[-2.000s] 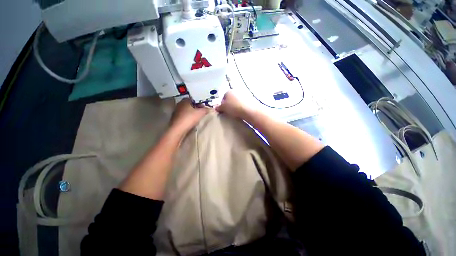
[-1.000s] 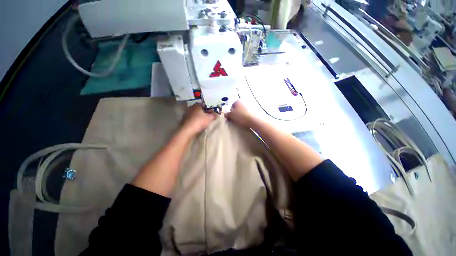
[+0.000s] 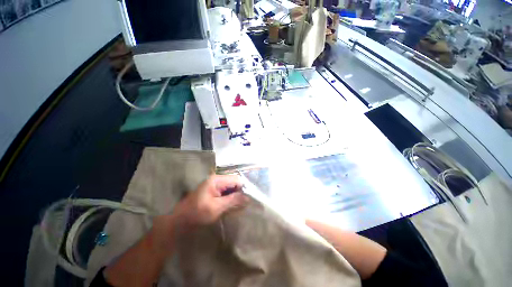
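Note:
A beige bag panel (image 3: 264, 241) lies over my lap and the near table edge, its upper edge drawn away from the machine. My left hand (image 3: 212, 200) pinches the cloth near its top corner, thumb and fingers curled together. My right hand is hidden under the cloth; only the forearm (image 3: 351, 246) and sleeve show at the right. The white sewing machine head (image 3: 238, 103) with a red logo stands beyond. Its needle area (image 3: 241, 137) shows no cloth beneath it.
A shiny metal bed plate (image 3: 337, 188) lies right of the cloth, with a thin cable and small dark items behind. Beige bags with handle loops lie at right (image 3: 471, 241) and left (image 3: 118, 241). A screen box (image 3: 174, 64) and green cloth (image 3: 157, 106) are behind left.
The cloth and both arms have come back from the needle towards me. My right hand has gone under the cloth. The view has tilted up, showing the screen.

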